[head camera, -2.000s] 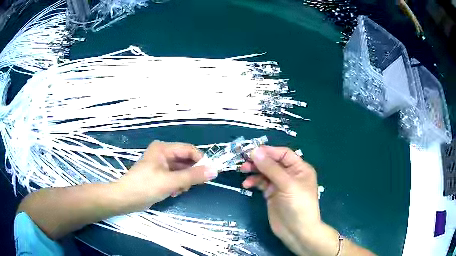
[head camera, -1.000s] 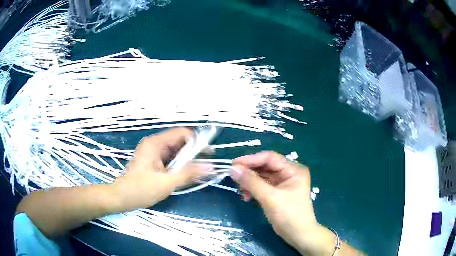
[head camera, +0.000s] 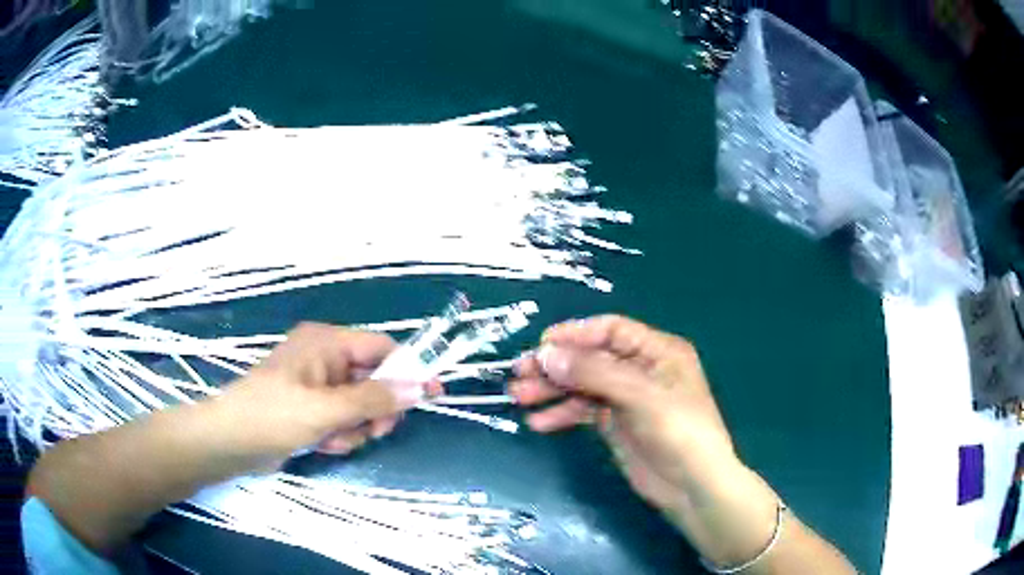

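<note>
My left hand point(head camera: 357, 388) is closed on several white cables point(head camera: 421, 350), whose silvery ends fan out to the upper right past my thumb. My right hand point(head camera: 547, 365) is just right of them, with thumb and index finger pinched together at the tip of a cable. Whether a small piece is between these fingertips cannot be told. A large pile of white cables point(head camera: 326, 202) lies beyond my hands, its tips to the right. A smaller group of white cables point(head camera: 337, 517) lies nearer me, its tips also to the right.
Clear plastic bins point(head camera: 792, 140) holding small shiny parts stand at the upper right on the dark green table point(head camera: 775, 371). A white sheet point(head camera: 926, 449) with a purple square point(head camera: 970, 474) is at the right. Another cable bundle point(head camera: 51, 118) and crumpled clear plastic point(head camera: 185, 28) are at the far left.
My right hand has come off the cable lengths it held a second ago and is now at the tips. The cables in my left hand are fanned out. The whole view has shifted slightly.
</note>
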